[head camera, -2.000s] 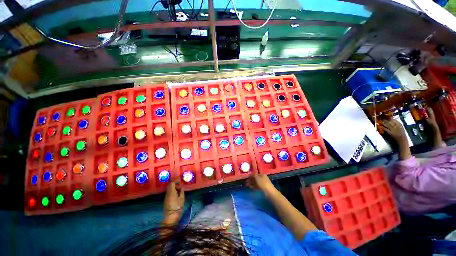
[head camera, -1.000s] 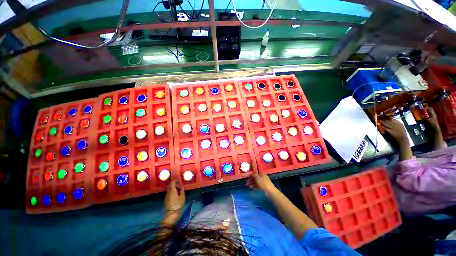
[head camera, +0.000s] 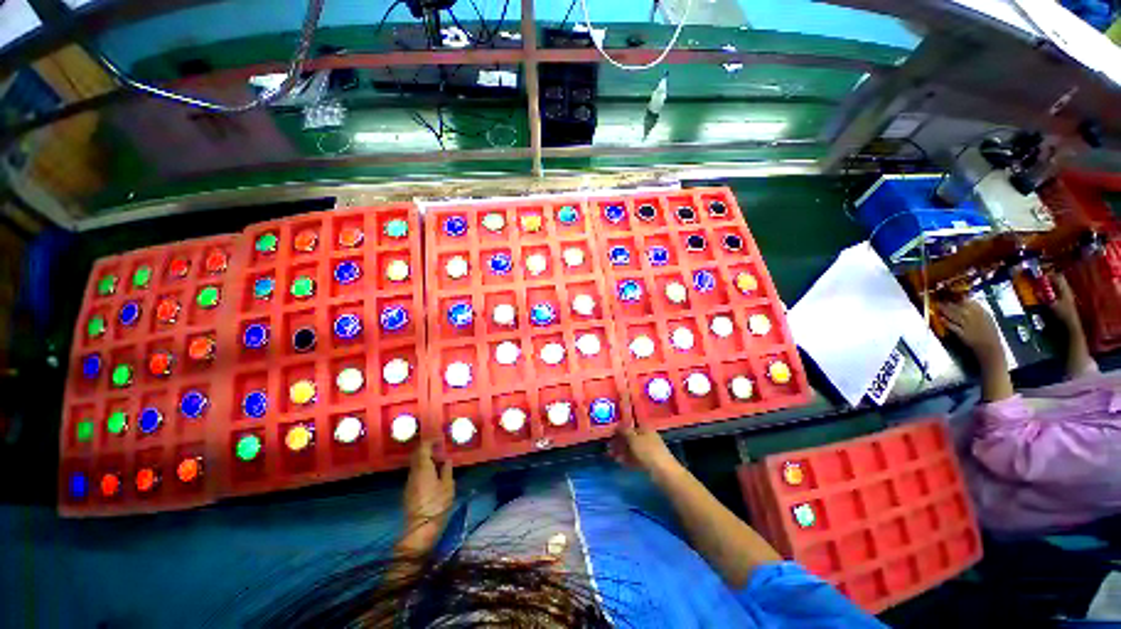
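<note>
Several red trays (head camera: 226, 424) lie edge to edge on the bench. Most pockets hold a round disc with a lit face, such as a white one (head camera: 461, 430), a blue one (head camera: 602, 412) and a red-orange one (head camera: 187, 469). A few discs are dark, at the back right (head camera: 686, 214) and in the second tray from the left (head camera: 304, 338). My left hand (head camera: 428, 485) rests at the front edge of the trays, fingers slightly apart, holding no disc. My right hand (head camera: 644, 450) touches the front edge further right, fingers slightly bent, with no disc in it.
A mostly unfilled red tray stack (head camera: 885, 510) with two lit discs is at the lower right. Beyond are white papers (head camera: 851, 322), a blue box (head camera: 916, 211) and a pink-sleeved person (head camera: 1045, 455) whose hands are at an orange-brown fixture (head camera: 983, 261). A rail (head camera: 639, 58) runs behind.
Many lit discs have changed colour, including the two in the lower right tray. My hands have stayed at the front edge. The view has shifted very slightly.
</note>
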